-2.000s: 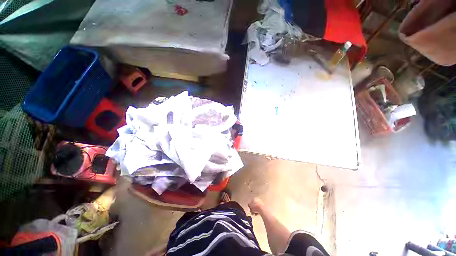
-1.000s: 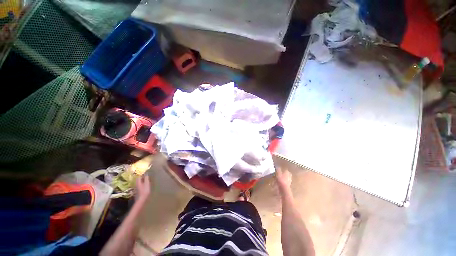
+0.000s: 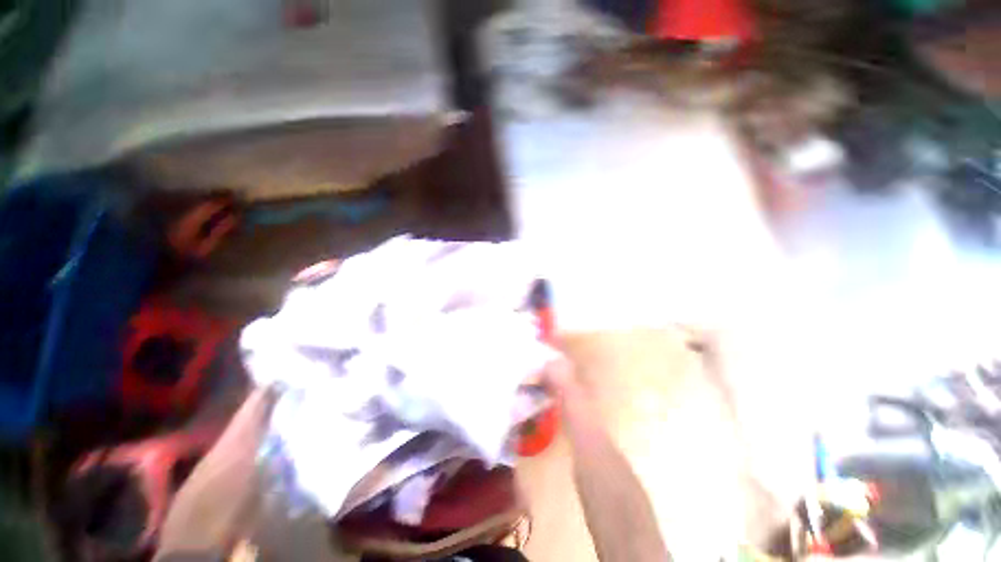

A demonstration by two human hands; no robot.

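A big heap of white cloth pieces (image 3: 395, 362) lies piled in front of me, on a dark red rounded base (image 3: 467, 507) with a pale rim. My left hand (image 3: 263, 401) is at the heap's left side, its fingers hidden or blurred against the cloth. My right hand (image 3: 554, 379) is at the heap's right side, near red parts (image 3: 538, 431). The frame is motion-blurred, so I cannot tell whether either hand grips anything.
A white table (image 3: 637, 220) stands ahead right, very bright. A grey cloth-covered table (image 3: 252, 66) stands ahead left. A blue crate (image 3: 66, 274), a red stool (image 3: 165, 351) and a pink stool (image 3: 110, 494) are at left. Blurred clutter (image 3: 878, 472) lies at lower right.
Both hands have moved from beside my body up to the two sides of the heap. The view has turned and blurred, and the heap sits lower in the picture.
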